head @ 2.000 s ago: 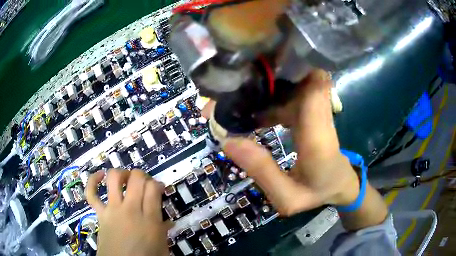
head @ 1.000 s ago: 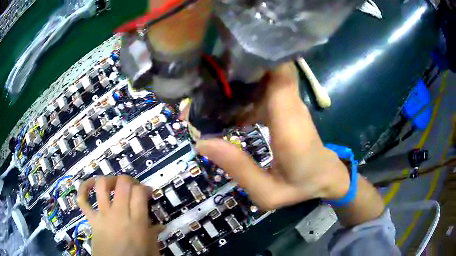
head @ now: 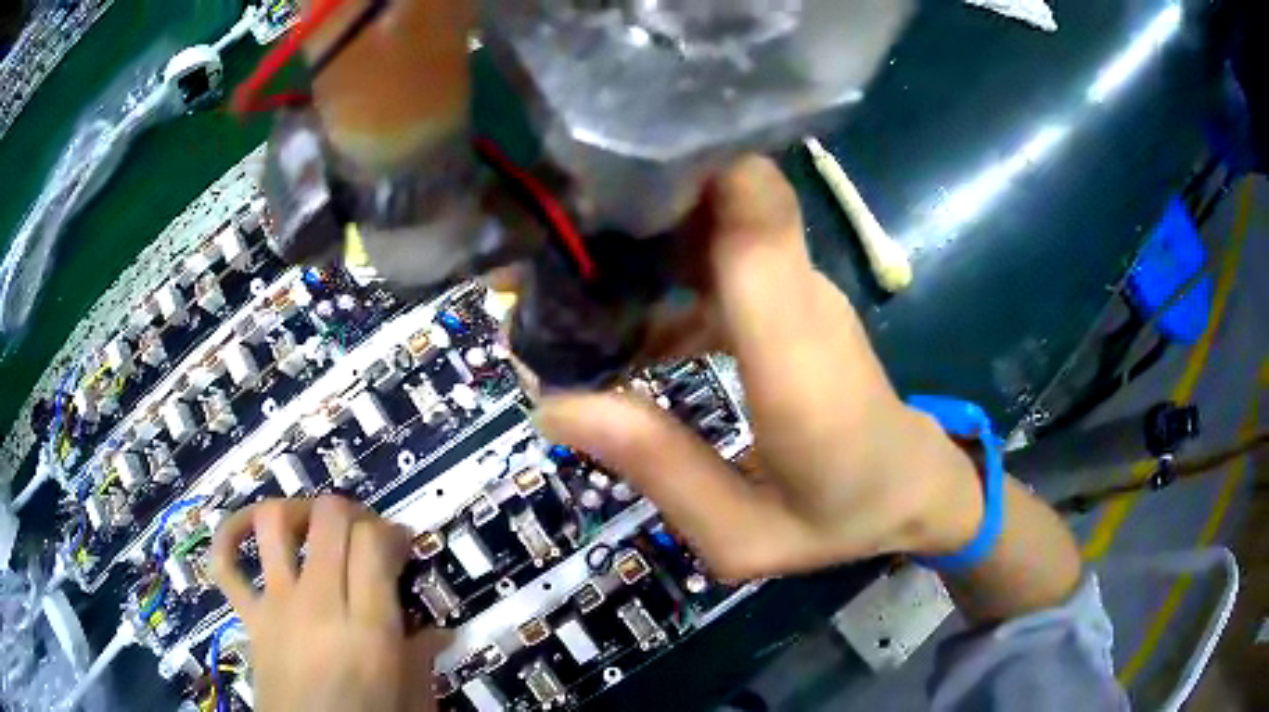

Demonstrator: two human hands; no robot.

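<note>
Several open power strips lie side by side, slanting up to the right, with metal contacts and white blocks along their boards. My right hand, with a blue wristband, is closed around the black grip of the suspended hand tool. The tool's bulky grey and brown top hides the far ends of the upper strips. Its tip, near my right thumb, is not clear. My left hand rests with bent fingers on the lower strips; I cannot tell whether it grips one.
A cream-handled pick lies on the dark green bench beyond my right hand. A green conveyor belt at upper left carries a bagged white cord and a plug. A pale metal block is at lower right.
My right hand and the tool have moved left over the strips. The strips also sit further left in view. The cord on the belt has shifted down-left, and a plug now shows there.
</note>
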